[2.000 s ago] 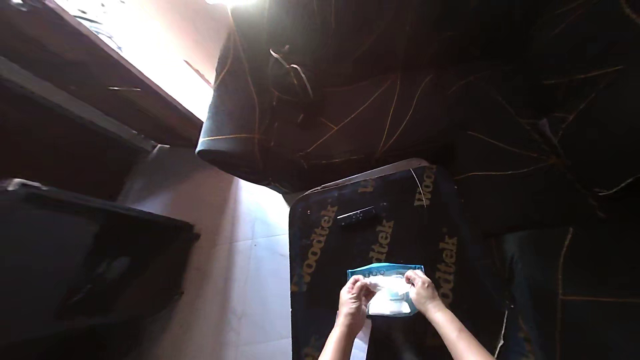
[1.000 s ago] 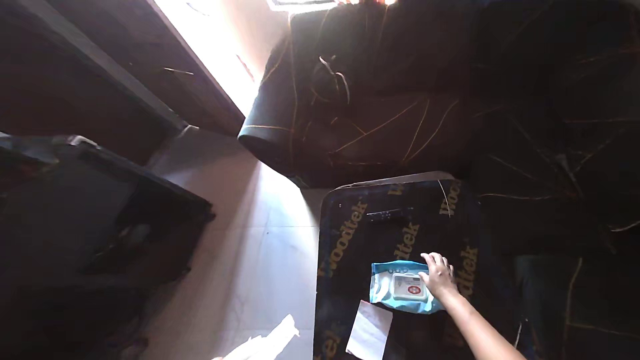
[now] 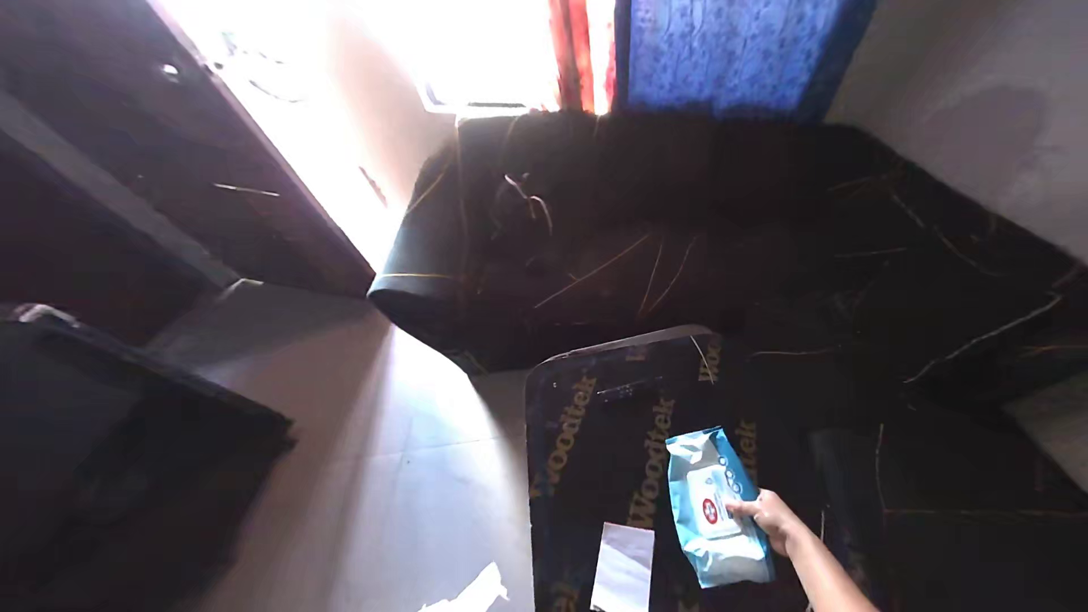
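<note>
A blue and white soft packet of wipes (image 3: 718,510) with a white lid stands out over the dark board, turned lengthwise. My right hand (image 3: 769,517) grips its right edge, the thumb lying near the lid. A pale folded paper (image 3: 623,568) lies on the board to the left of the packet. At the bottom edge, left of the board, shows a crumpled white wipe or tissue (image 3: 476,592); what holds it is out of frame. My left hand is not visible.
The dark board (image 3: 586,484) with printed lettering stands before a dark sofa (image 3: 646,221) with thin gold lines. A dark piece of furniture (image 3: 127,459) is at left, beside the pale tiled floor (image 3: 416,484). A blue curtain (image 3: 722,55) hangs behind.
Two seconds ago both hands were at the packet; my left hand has since left the view. The packet has turned from crosswise to lengthwise in my right hand. The view has tilted up.
</note>
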